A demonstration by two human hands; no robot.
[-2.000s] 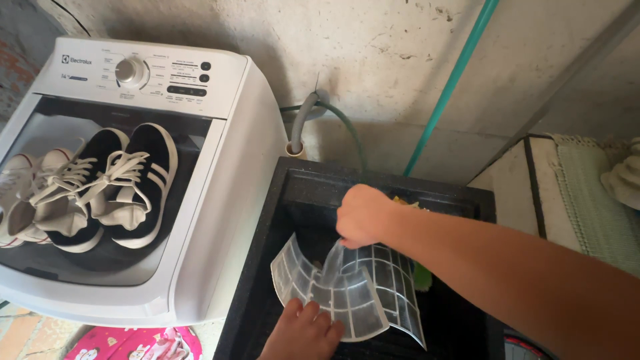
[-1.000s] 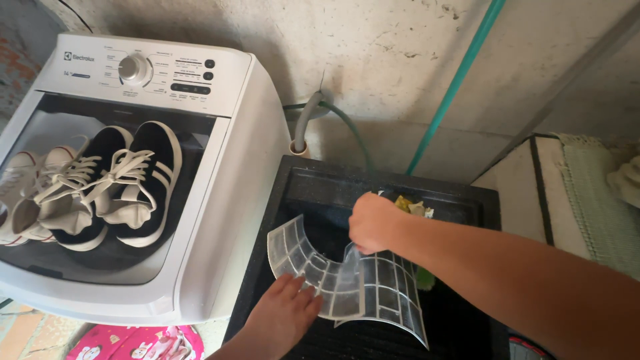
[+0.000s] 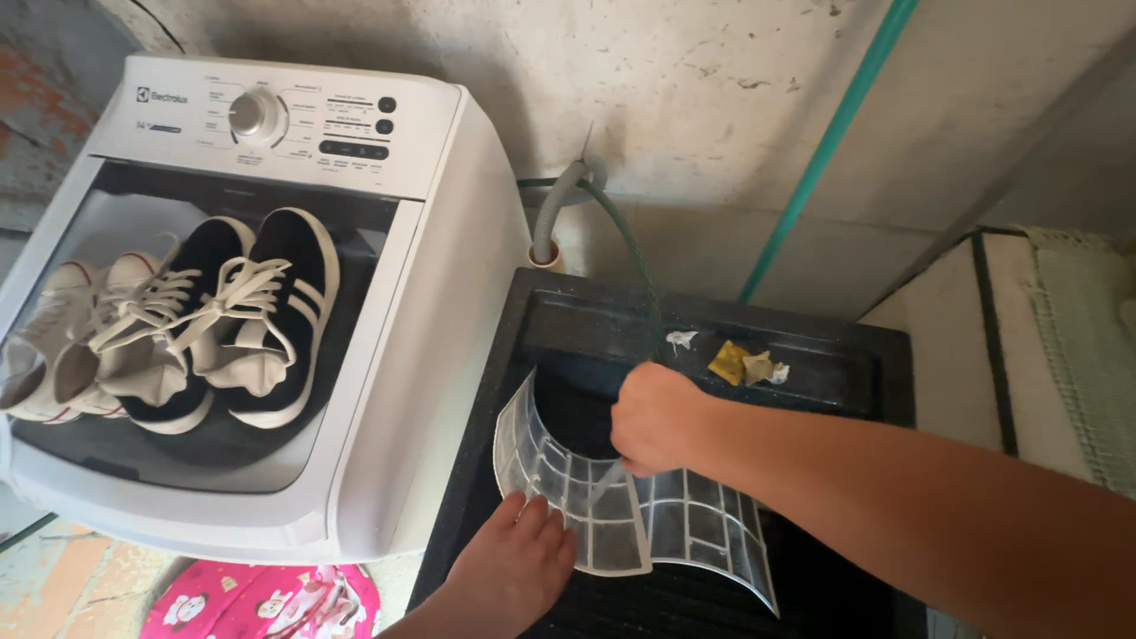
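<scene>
Two curved mesh air filters with white plastic grid frames lie partly overlapped over a black laundry sink (image 3: 892,373). My left hand (image 3: 519,559) grips the lower edge of the left mesh filter (image 3: 550,470) between thumb and fingers. My right hand (image 3: 657,417) is a closed fist above the place where that filter meets the right mesh filter (image 3: 710,524). A translucent strip sticks out below the right fist, against the mesh; its exact kind cannot be told.
A white washing machine (image 3: 435,293) stands at the left, with black sneakers (image 3: 302,257) and white sneakers (image 3: 62,346) on its lid. Yellow and white scraps (image 3: 732,362) lie on the sink ledge. A grey drain hose (image 3: 552,213) enters a pipe behind. A pink printed fabric (image 3: 257,603) lies below.
The left filter's lower corner, raised toward the view two seconds ago, now lies lower and farther left. My left hand has shifted along its edge. The scraps on the ledge show more fully.
</scene>
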